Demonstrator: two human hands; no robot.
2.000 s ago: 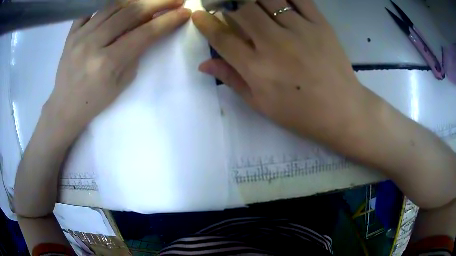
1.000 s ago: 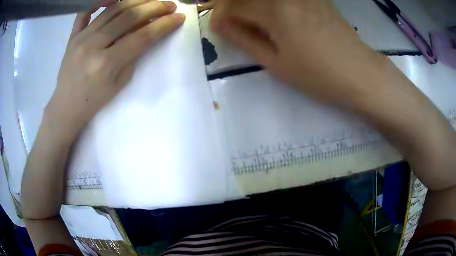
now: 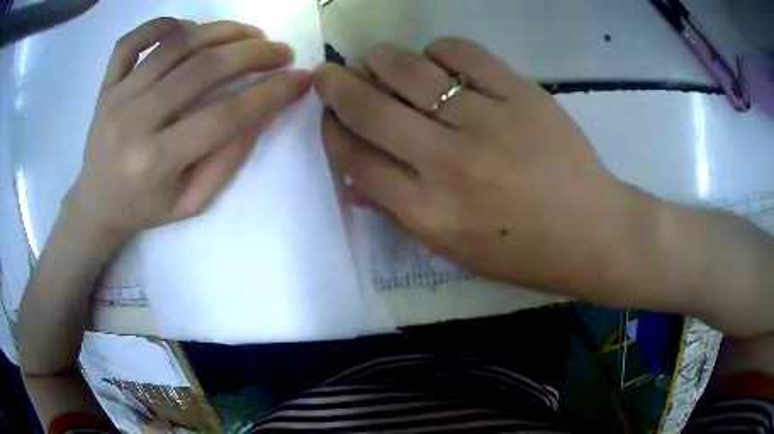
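Note:
A white fabric panel lies lengthwise on the white table, its near end at the table's front edge. My left hand lies on the panel's left side, fingertips pressing it near the top. My right hand is at the panel's right edge, thumb and fingers pinching that edge. The fingertips of both hands meet at the edge. The needle area is not in view; the top of the panel is bright with light.
Thread snips with pink handles lie at the upper right, beside a pink-purple object. A printed ruler runs along the front edge. A dark grey bar is at the upper left. A cardboard box with white pieces is below left.
My right hand has come back from the upper area towards me and now holds the panel's edge. My left hand has shifted slightly nearer. The panel's near end sits slightly higher in view.

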